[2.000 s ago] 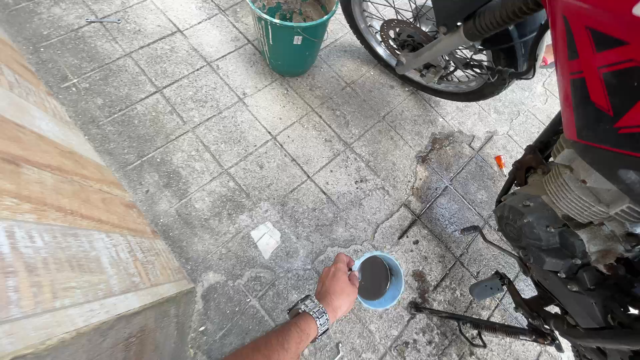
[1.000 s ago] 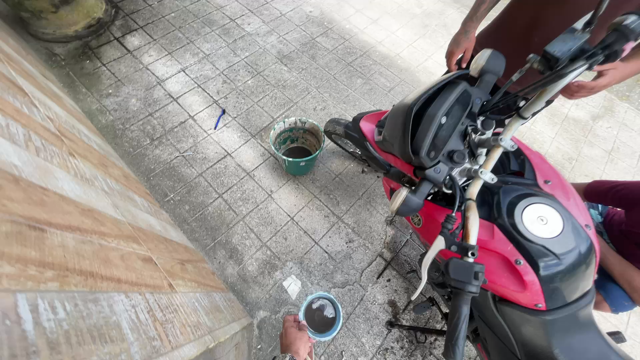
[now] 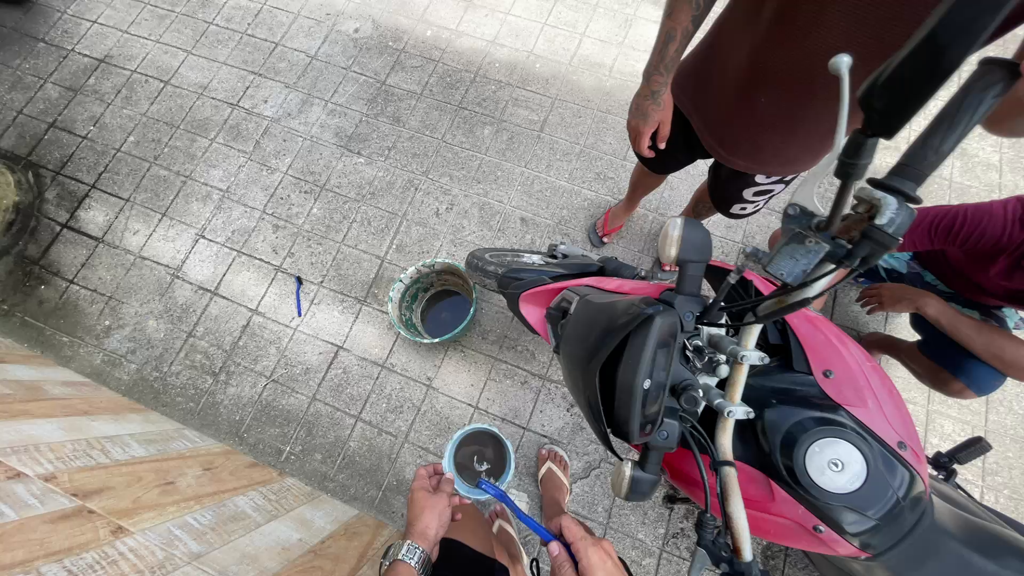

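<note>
My left hand [image 3: 432,504], with a metal watch at the wrist, grips the rim of a light blue cup [image 3: 451,472] that holds dark liquid. In my right hand [image 3: 582,548] is a blue-handled brush [image 3: 524,516], its head at the cup's near rim, over the liquid. Right of my hands stands the red and black motorcycle [image 3: 832,352]. A green bucket [image 3: 398,316] with dark liquid in it sits by the front wheel.
A second blue brush [image 3: 298,296] lies on the paving tiles [image 3: 336,200]. A wood-patterned tiled surface [image 3: 160,488] fills the lower left. Beyond the motorcycle one person [image 3: 768,88] stands, and another person [image 3: 952,280] is low down at its far side.
The cup was low beside the motorcycle two seconds ago; now it is held up before me. My right hand has come into view with a blue brush. The view has swung widely.
</note>
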